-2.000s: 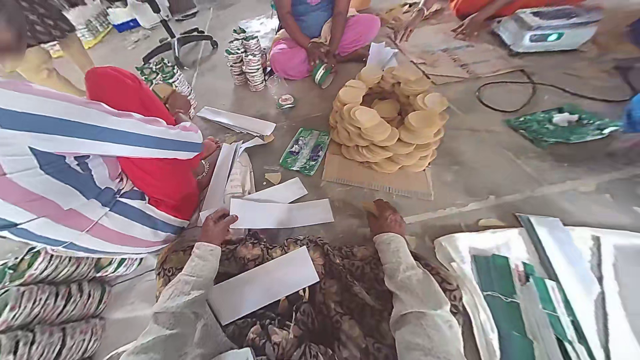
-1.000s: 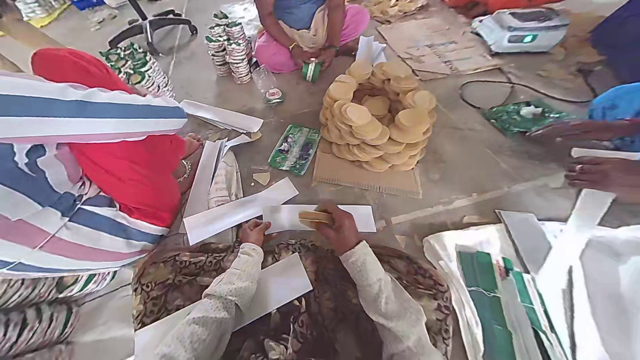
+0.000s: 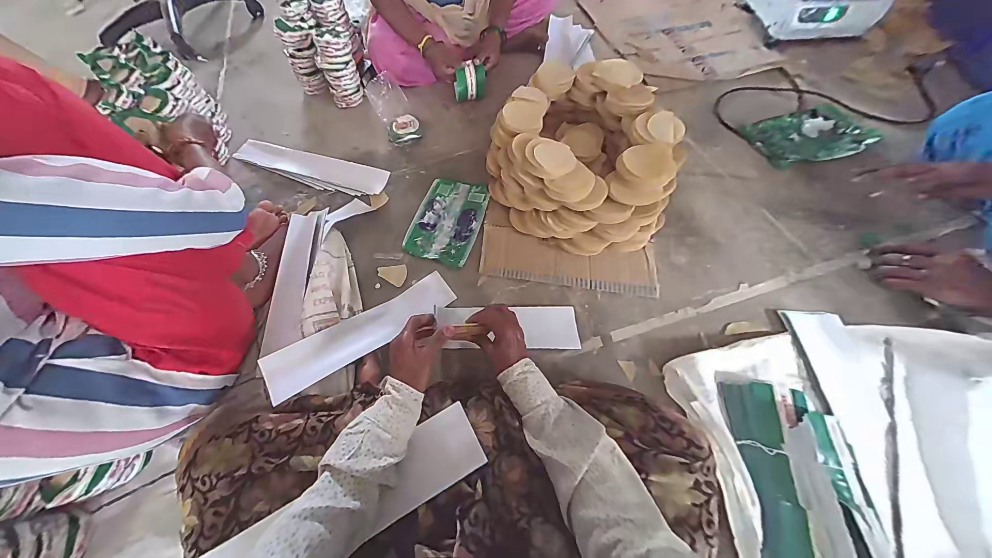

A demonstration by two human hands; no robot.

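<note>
A small stack of round tan discs [image 3: 466, 331] sits edge-on between my two hands. My right hand [image 3: 500, 333] grips its right side, and the fingers of my left hand [image 3: 418, 345] meet its left end. Beneath them lies a white paper strip [image 3: 550, 327] on the floor. Another white strip [image 3: 356, 337] slants to the left of my left hand, and a third [image 3: 434, 457] rests across my lap under my left forearm. Beyond my hands, a large ring-shaped pile of tan discs [image 3: 589, 178] stands on a piece of corrugated cardboard [image 3: 570, 267].
A green printed packet [image 3: 447, 222] lies left of the pile. A person in red and striped cloth [image 3: 139, 294] sits at left; another person's hands [image 3: 465, 66] hold a green-and-white roll. At right are a co-worker's hands [image 3: 914, 263] and a white sack [image 3: 744, 356] with green strips.
Two seconds ago my hands were wide apart; one second ago my right hand held the discs over the strip. Now both hands meet at the discs.
</note>
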